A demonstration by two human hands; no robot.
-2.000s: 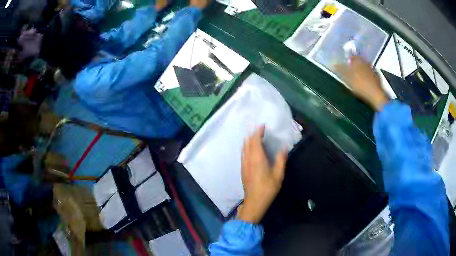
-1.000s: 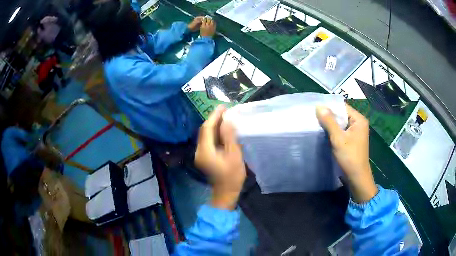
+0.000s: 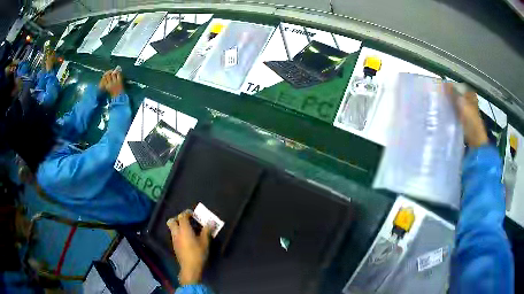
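Observation:
My right hand (image 3: 472, 118) grips the upper right corner of a bagged tablet (image 3: 422, 140), a milky sleeve with faint printing. The tablet is tilted over an open gift box base (image 3: 386, 72) on the belt, with its lower end past the box's near edge. The yellow charger (image 3: 372, 65) and bagged accessories (image 3: 359, 102) show in that box. My left hand (image 3: 189, 244) has its fingertips on a small white label (image 3: 208, 219) above the left bay of the black tray (image 3: 261, 186). Both tray bays hold no tablet. A small pale scrap (image 3: 284, 243) lies in the right bay.
Printed lids (image 3: 310, 66) and open boxes line the conveyor. A box with a labelled bagged tablet (image 3: 431, 252) lies right of the tray. Another lid (image 3: 152, 149) is left of it, beside a worker in a blue smock (image 3: 92, 178). Filled trays (image 3: 129, 270) stand low left.
My left hand has let go of the bagged tablet and moved to the label. My right hand has carried the tablet right, from above the tray to the belt. The view has swung right.

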